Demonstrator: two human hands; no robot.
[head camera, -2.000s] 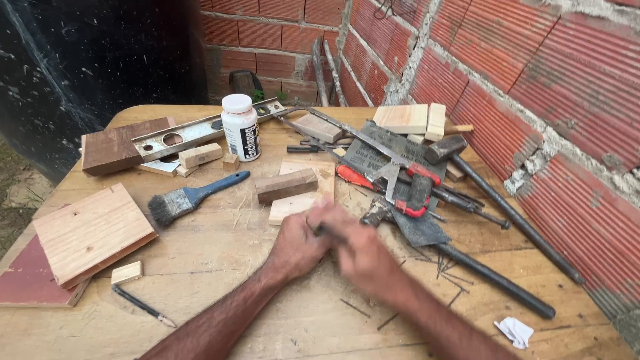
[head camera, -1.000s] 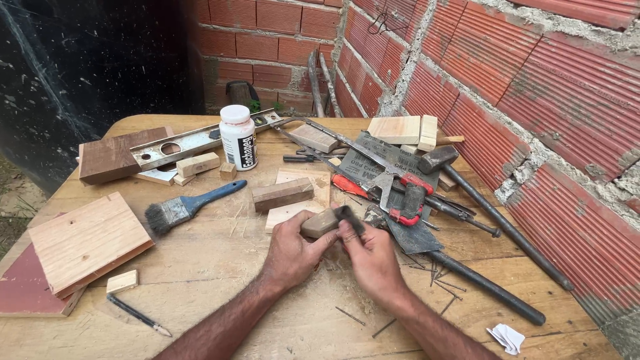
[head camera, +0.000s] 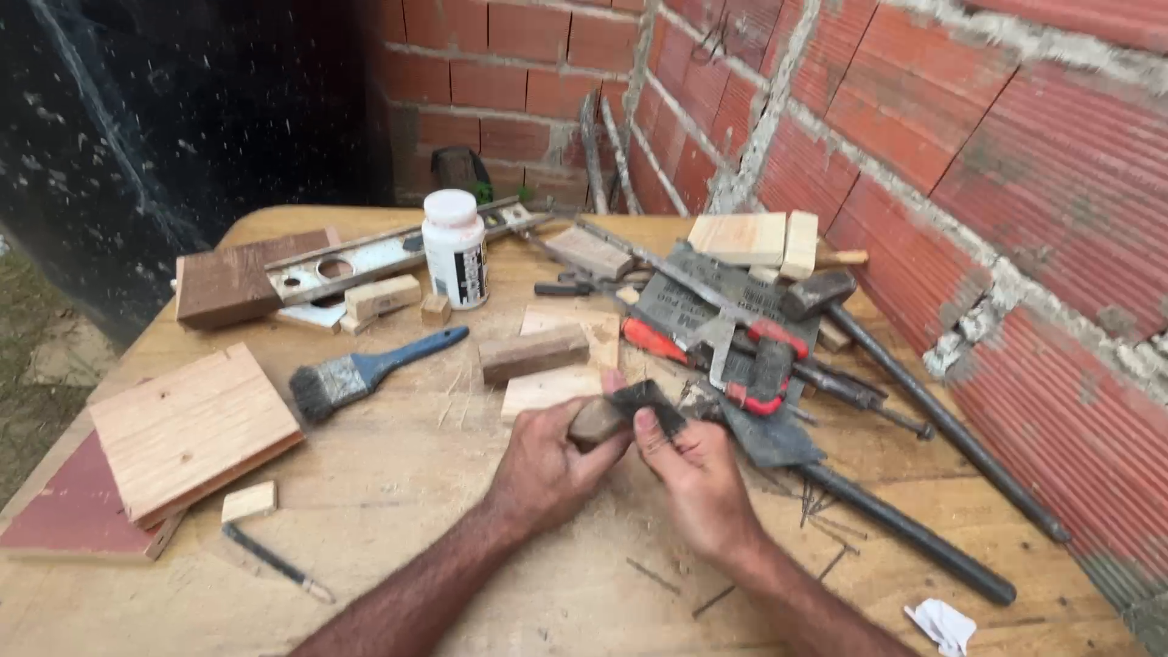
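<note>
My left hand (head camera: 552, 465) grips a small wooden block (head camera: 595, 422) above the middle of the wooden table (head camera: 429, 557). In my right hand (head camera: 698, 470) a dark piece of sandpaper (head camera: 648, 401) is pinched under the thumb, against the right end of that block. Just beyond my hands another wooden block (head camera: 534, 354) lies across pale boards (head camera: 570, 379). A hacksaw with a red grip (head camera: 776, 365) rests on a larger sandpaper sheet (head camera: 693, 292) to the right. Part of the held block is hidden by my fingers.
At the left are a paintbrush (head camera: 365, 370), stacked boards (head camera: 196, 429), a pencil (head camera: 278, 561) and a spirit level (head camera: 365, 265) near a white bottle (head camera: 455, 251). Rightward lie a hammer (head camera: 922, 392), a dark-handled tool (head camera: 912, 529), loose nails (head camera: 821, 520) and crumpled paper (head camera: 942, 626). Brick walls (head camera: 1077, 210) border the table.
The blurred hands of two seconds ago now show the block and sandpaper clearly. Since one second ago, the sandpaper has shifted and lies more openly over the block's end.
</note>
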